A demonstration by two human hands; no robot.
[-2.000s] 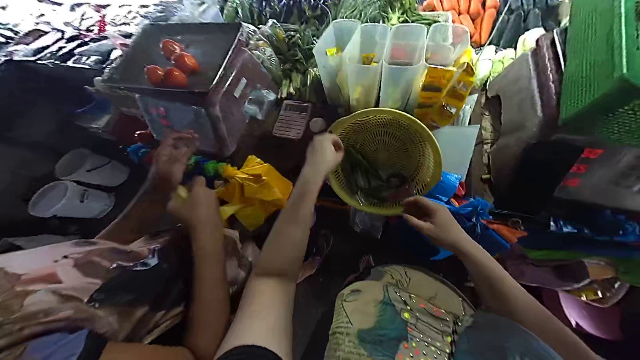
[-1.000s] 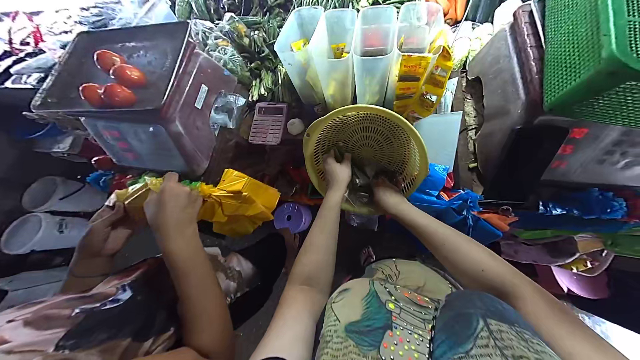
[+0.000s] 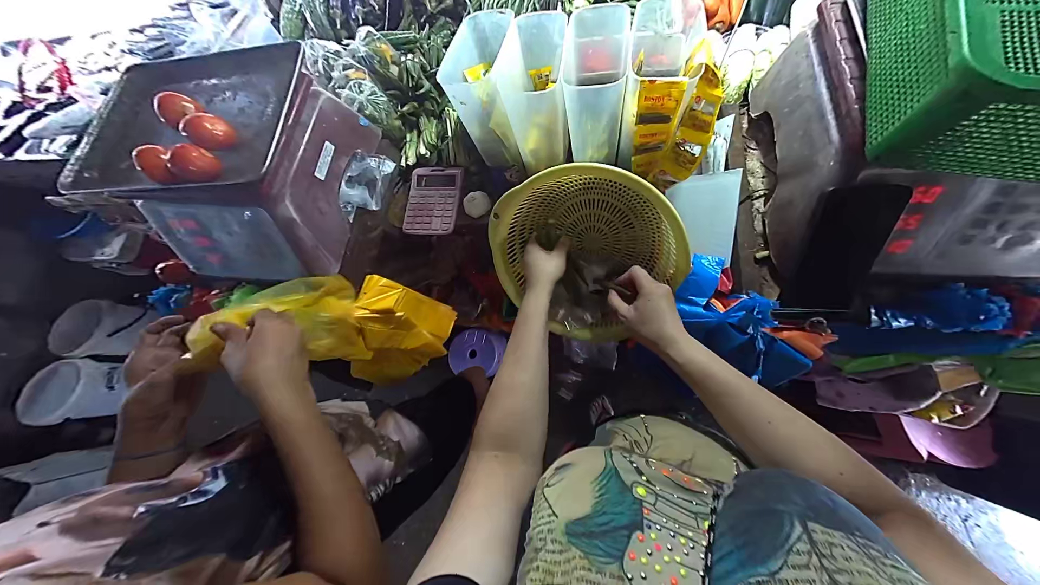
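A yellow plastic colander [image 3: 597,183] stands in the middle of the view, tilted towards me. Inside its left part, my left hand [image 3: 545,262] is closed on a dark green vegetable [image 3: 549,236] whose kind I cannot tell. My right hand [image 3: 646,305] is at the colander's lower right, its thumb and fingertips pinching the edge of a clear plastic bag [image 3: 587,280]. The bag lies in the colander with dark contents that are hard to make out.
At left, a co-worker's hands [image 3: 268,349] hold a yellow plastic bag [image 3: 317,313]. A scale with tomatoes [image 3: 195,162], a pink calculator [image 3: 433,201] and upright clear containers [image 3: 597,122] stand behind. Blue bags [image 3: 735,325] adjoin the colander; a green crate [image 3: 910,89] is at upper right.
Both my hands have moved from the colander's rim, two seconds ago, to inside it. The co-worker's yellow bag is now spread between their hands.
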